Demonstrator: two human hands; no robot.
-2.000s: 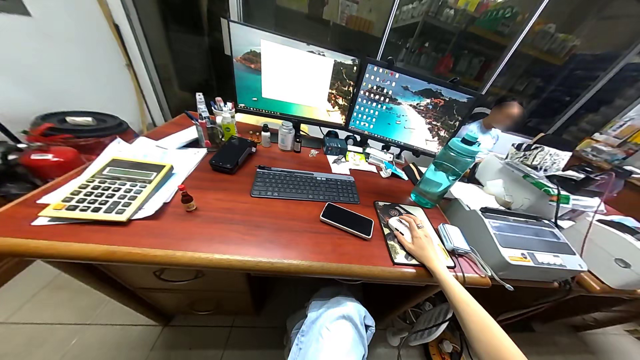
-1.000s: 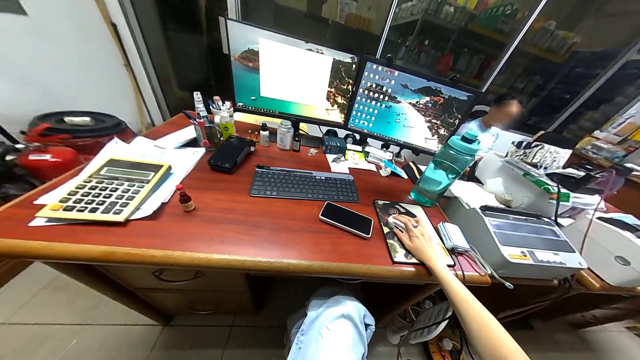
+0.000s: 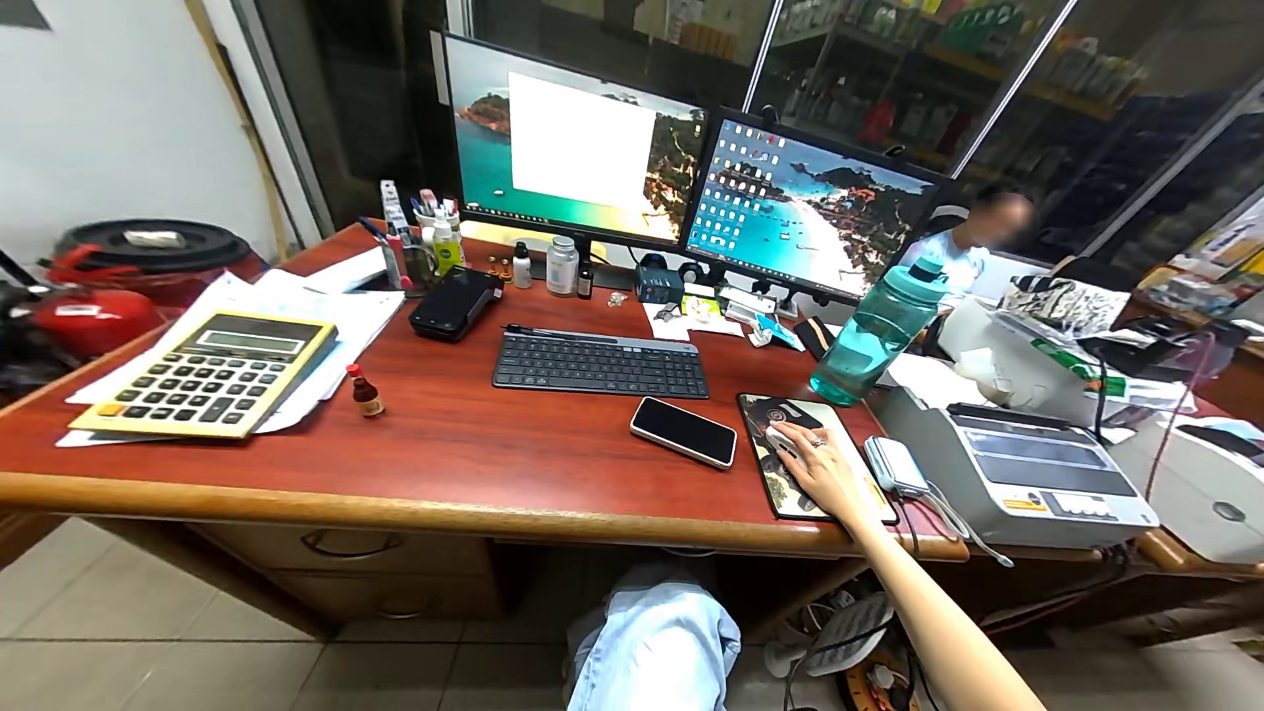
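My right hand (image 3: 822, 472) rests over a white computer mouse (image 3: 783, 440) on a patterned mouse pad (image 3: 857, 456), fingers draped on it. Left of the pad a smartphone (image 3: 683, 432) lies face up with a dark screen. Behind the phone is a black keyboard (image 3: 598, 362). A teal water bottle (image 3: 878, 334) stands at the pad's far edge, and a pale power bank (image 3: 896, 465) with a cable lies to the pad's right. Two monitors (image 3: 578, 138) are lit, the left one with a blank white window. My left hand is out of view.
A large yellow calculator (image 3: 211, 372) lies on papers at the left, near a small brown bottle (image 3: 365, 391) with a red cap. A black case (image 3: 456, 302) and small bottles stand behind. At the right are a printer (image 3: 1027, 464) and, farther back, another person (image 3: 960, 247).
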